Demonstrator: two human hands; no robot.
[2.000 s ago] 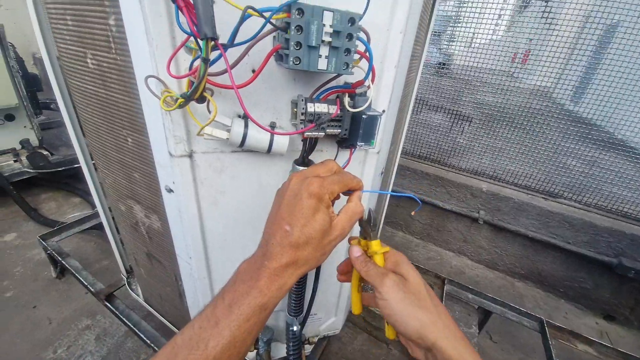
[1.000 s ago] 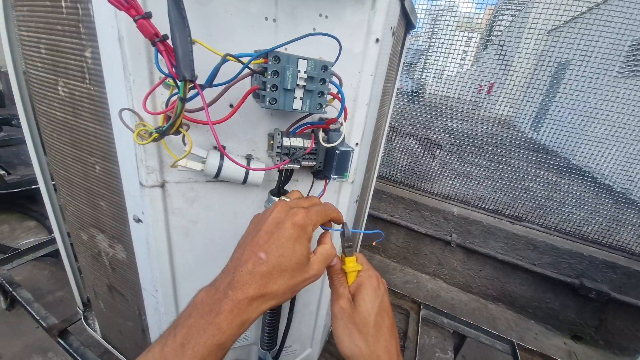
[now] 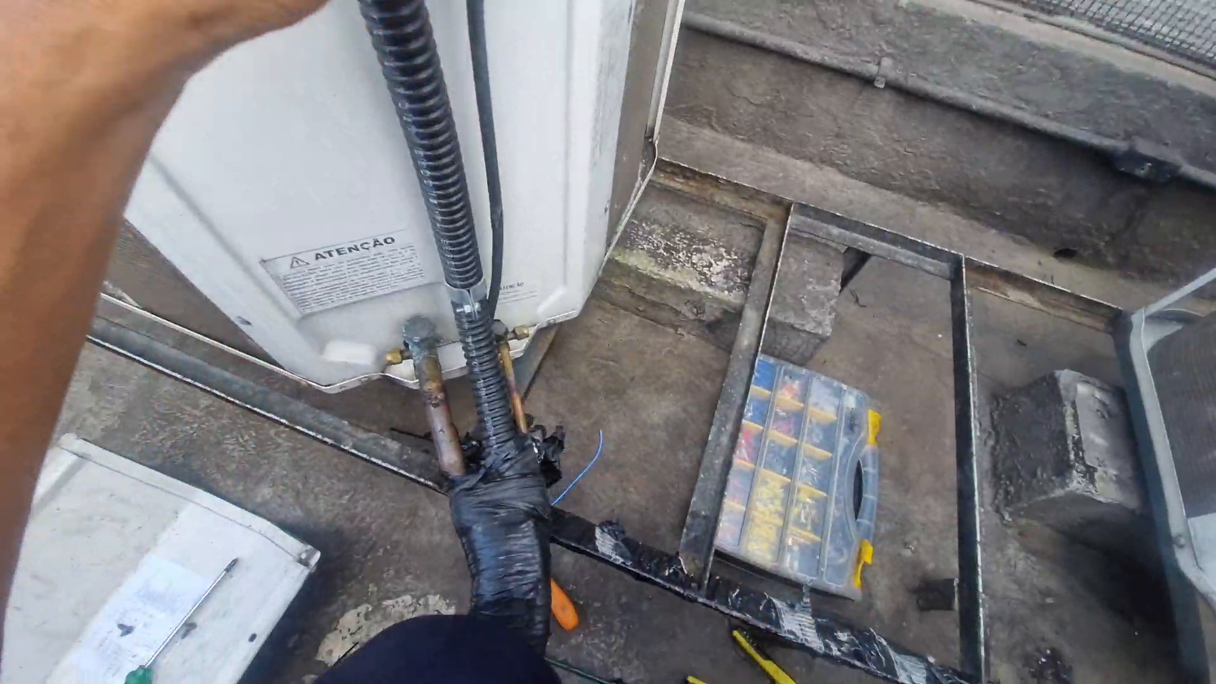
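Note:
My left hand [image 3: 247, 11] is cut off at the top edge, with its forearm along the left side; its fingers are hidden. My right hand is out of view. Yellow-handled pliers [image 3: 760, 657] lie low on the ground, partly cut off by the bottom edge. A short blue wire [image 3: 581, 469] shows beside the black-taped pipe bundle [image 3: 502, 532]. Black corrugated conduit [image 3: 432, 142] runs down the white panel of an outdoor air-conditioning unit [image 3: 285, 180], past copper pipes [image 3: 439, 408]. An orange handle [image 3: 563, 605] pokes out near the bundle.
A clear organizer case [image 3: 848, 475] with small terminals lies on the concrete, partly under a metal frame [image 3: 964, 456]. At lower left, a green-handled screwdriver [image 3: 190, 608] rests on a detached white panel [image 3: 76, 503]. A concrete block [image 3: 1073, 446] stands at right.
The view has tilted well down. The yellow-handled pliers, held in my right hand before, are now on the ground. My right hand has left the view.

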